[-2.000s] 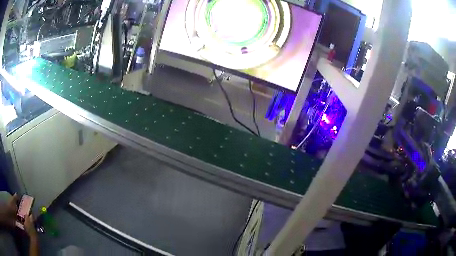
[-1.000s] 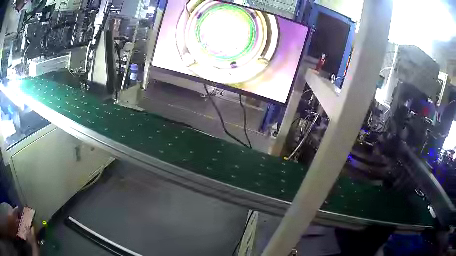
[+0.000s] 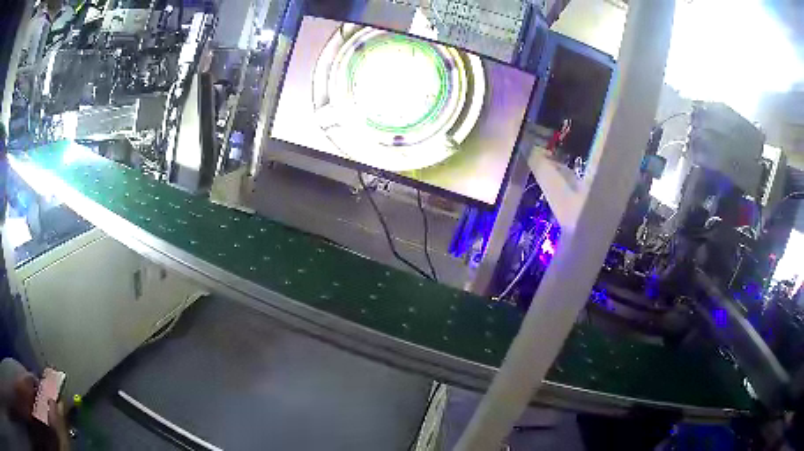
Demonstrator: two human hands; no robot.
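Note:
Neither of my hands shows in the head view. A green conveyor belt with metal edge rails runs from the upper left to the lower right in front of me. Small pale parts lie spaced in rows on it; their type is too small to tell. Behind the belt, an inspection monitor shows magnified bright rings. A thick white frame post slants across the right side, in front of the belt.
At the lower left edge a person's hands hold a smartphone. A pale cabinet stands under the belt's left end. A long bar lies near the grey floor. Machinery with blue-violet lights is at the right.
My view has shifted, so the monitor sits lower and the post farther left in the picture. The blue-violet lights dimmed in between and are bright again. The other person still holds the phone.

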